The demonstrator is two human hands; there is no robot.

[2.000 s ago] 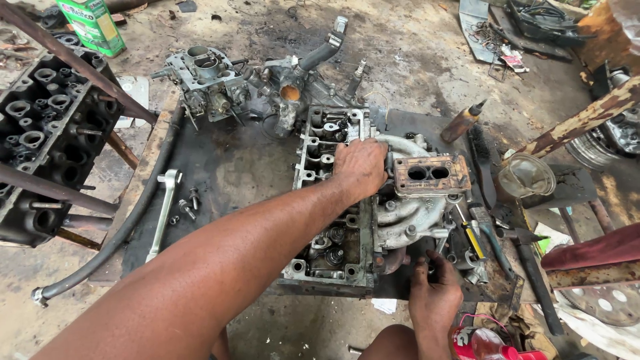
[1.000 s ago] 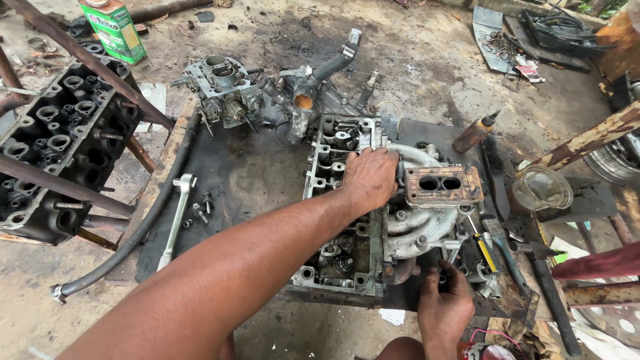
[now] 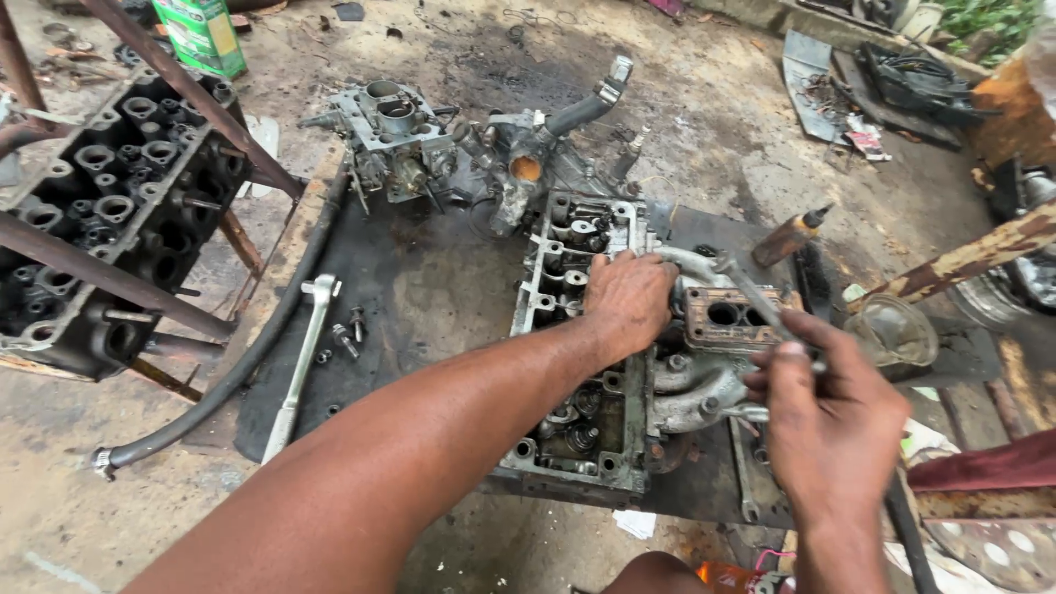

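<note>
A metal cylinder head [image 3: 582, 429] lies on the dark mat, with a cast intake manifold [image 3: 693, 396] along its right side. On top of the manifold is a brown carburetor flange [image 3: 701, 338] with two bores. My left hand [image 3: 631, 301] rests on the cylinder head's upper right edge, fingers bent over it; whether it grips anything there is hidden. My right hand [image 3: 833, 404] is raised over the manifold's right side. It holds a slim metal tool [image 3: 751, 293], probably a wrench, pointing up and left above the flange; blur hides its exact kind.
A ratchet wrench [image 3: 305, 363], bolts [image 3: 346, 340] and a black hose [image 3: 247, 375] lie left. A carburetor [image 3: 396, 140] and a metal housing [image 3: 528, 157] stand behind. Another cylinder head [image 3: 107, 214] is at far left. A combination wrench [image 3: 742, 474] and a clear cup [image 3: 895, 330] are at right.
My right hand has risen from beside the manifold's lower end to above its right side, and a metal tool now shows in it. My left hand stays on the cylinder head.
</note>
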